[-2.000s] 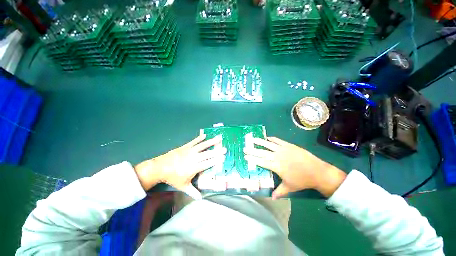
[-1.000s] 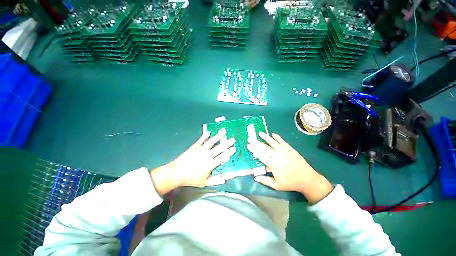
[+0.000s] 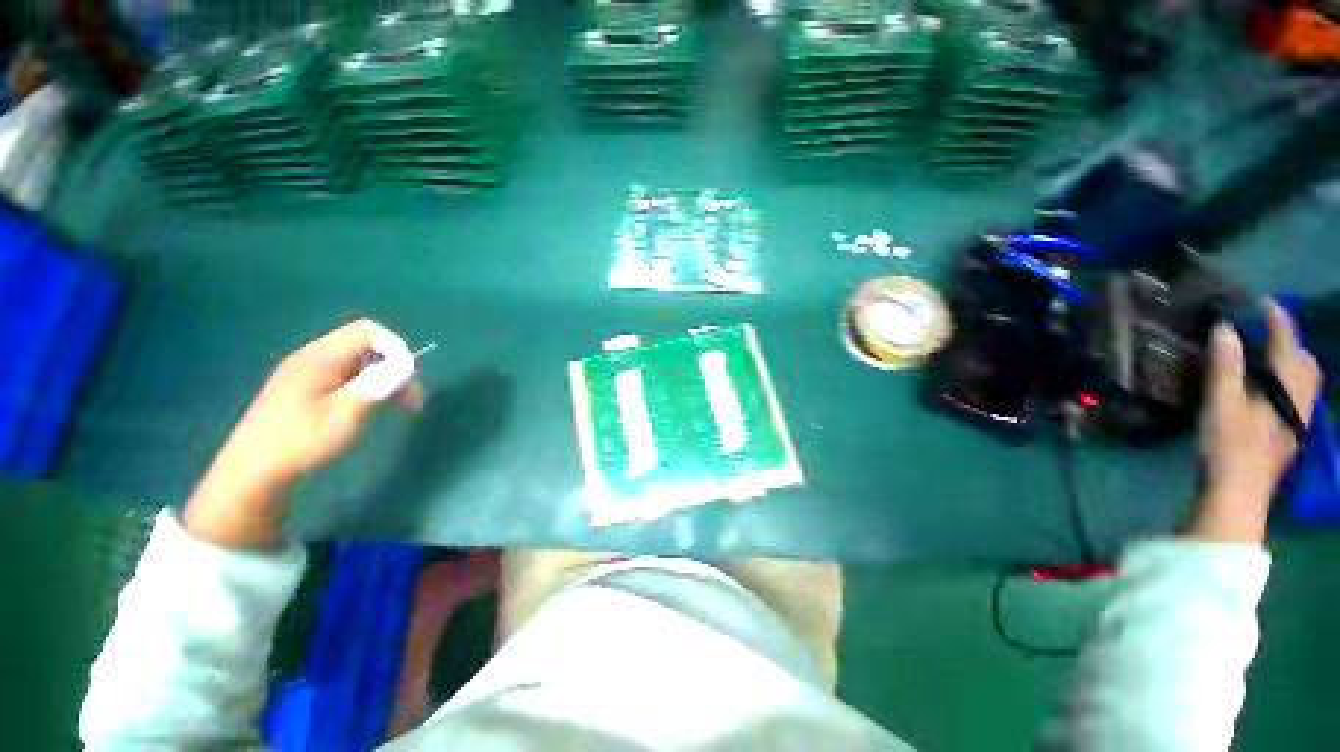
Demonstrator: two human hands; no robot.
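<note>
A green circuit board (image 3: 679, 416) lies solder side up, slightly turned, on a pale backing plate (image 3: 695, 503) in front of me. Two pale slots show in it. My left hand (image 3: 326, 404) is raised left of the board and holds a small white piece (image 3: 385, 366) with a short thin wire tip sticking out. My right hand (image 3: 1249, 411) is at the far right by the soldering station (image 3: 1154, 353), with its fingers around a black pen-like handle (image 3: 1276, 394), blurred, which looks like the soldering iron. Neither hand touches the board.
A populated board (image 3: 686, 240) lies beyond the work. A round pot (image 3: 897, 322) and small white parts (image 3: 872, 243) lie to its right. Stacks of green boards (image 3: 419, 110) line the far side. Blue bins (image 3: 52, 345) stand at left. A black tray (image 3: 988, 364) is beside the station.
Both hands have left the board. My left hand moved left and now holds the white piece. My right hand moved far right and took the black handle. The board's slots are uncovered.
</note>
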